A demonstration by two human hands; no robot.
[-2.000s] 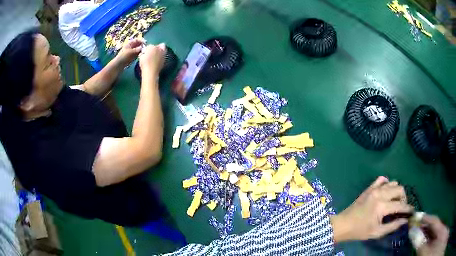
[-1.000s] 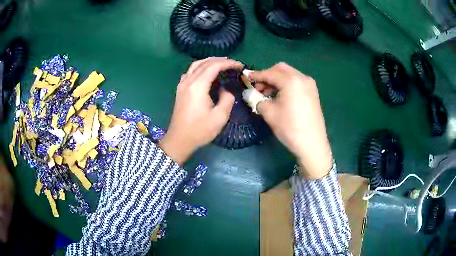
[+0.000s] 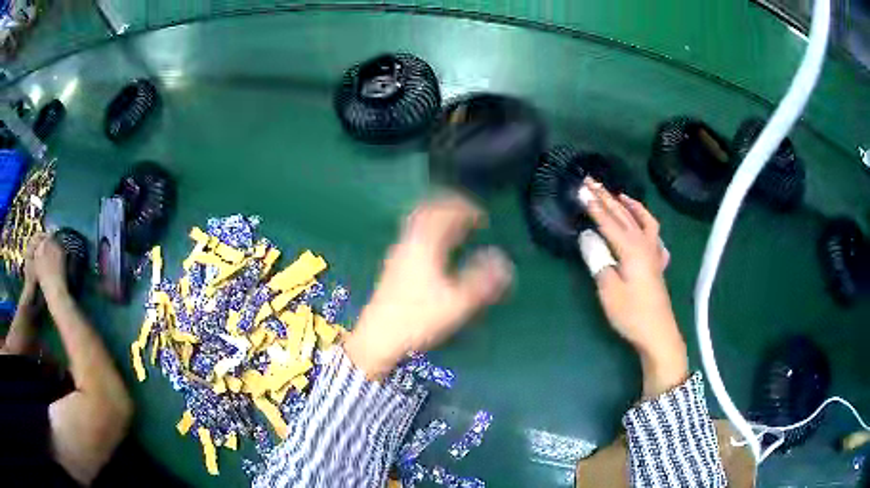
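My left hand [image 3: 434, 286] is blurred, with fingers apart and no part visible in it. A blurred black ribbed housing [image 3: 486, 138] stands just beyond it, not visibly touched. My right hand [image 3: 634, 272], with white finger covers, has its fingertips in the centre of another black ribbed housing [image 3: 553, 200] and its thumb at the near rim, gripping the ring. The fingers hide part of the housing's centre. A pile of yellow and blue-purple patterned strip pieces [image 3: 253, 348] lies left of my left forearm.
More black housings stand beyond [image 3: 386, 100] and to the right [image 3: 692, 167]. A thick white cable [image 3: 711, 276] curves down at the right. A cardboard box [image 3: 601, 467] is by my right sleeve. At the left are a person's arms [image 3: 91, 381], a phone [image 3: 113, 243] and a blue bin [image 3: 10, 176].
My left hand has come off the housing it was on and is apart from my right hand. My right hand now grips a housing's ring. The camera view has shifted.
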